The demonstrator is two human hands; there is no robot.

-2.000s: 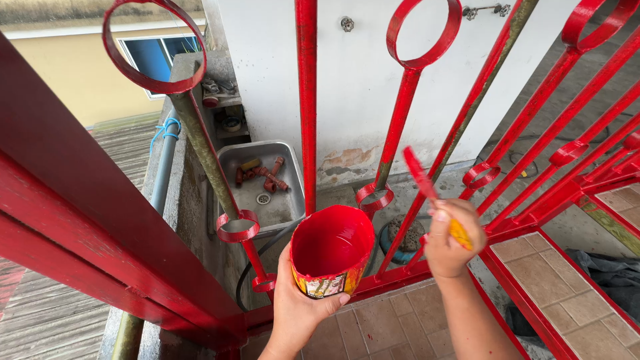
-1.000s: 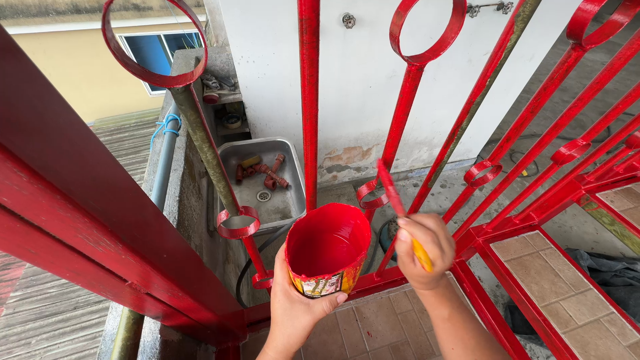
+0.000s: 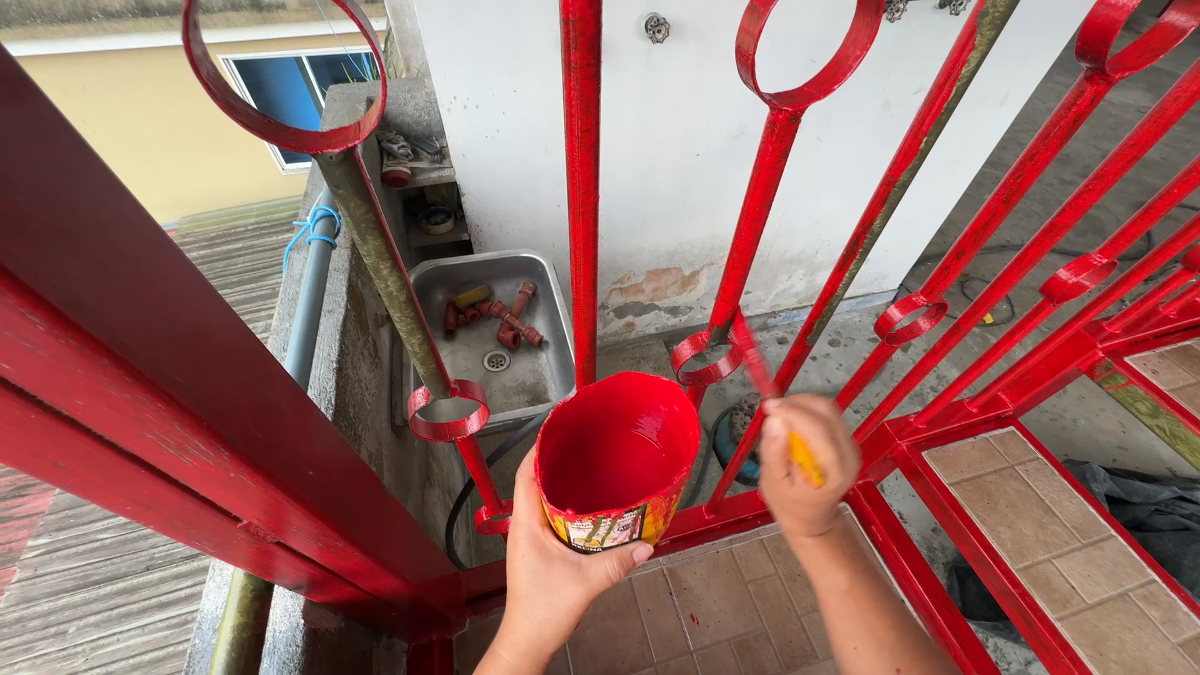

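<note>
My left hand [image 3: 572, 572] grips a cut-open container of red paint [image 3: 619, 450] from below and the side, with its open top facing me. To its right, my right hand [image 3: 808, 464] holds a paintbrush [image 3: 757, 366] by its yellow handle, blurred by motion. The red-coated bristle end lies at or near the metal baluster [image 3: 750, 225], just above its small ring [image 3: 705, 361]; contact cannot be told. That baluster is red except for a short dark stretch above the ring. Farther left, another baluster [image 3: 375, 258] shows mostly bare greenish metal between its two red rings.
A thick red rail [image 3: 187, 328] slants along the left. Behind the balusters are a steel sink [image 3: 544, 394] holding reddish-brown pipe fittings [image 3: 511, 314], and a white wall [image 3: 675, 159]. Tiled steps [image 3: 1059, 534] in red frames descend at right, near dark cloth [image 3: 1144, 516].
My right hand has moved left from where it was two seconds ago, bringing the brush from open space over to the baluster beside the small ring. My left hand still holds the paint container.
</note>
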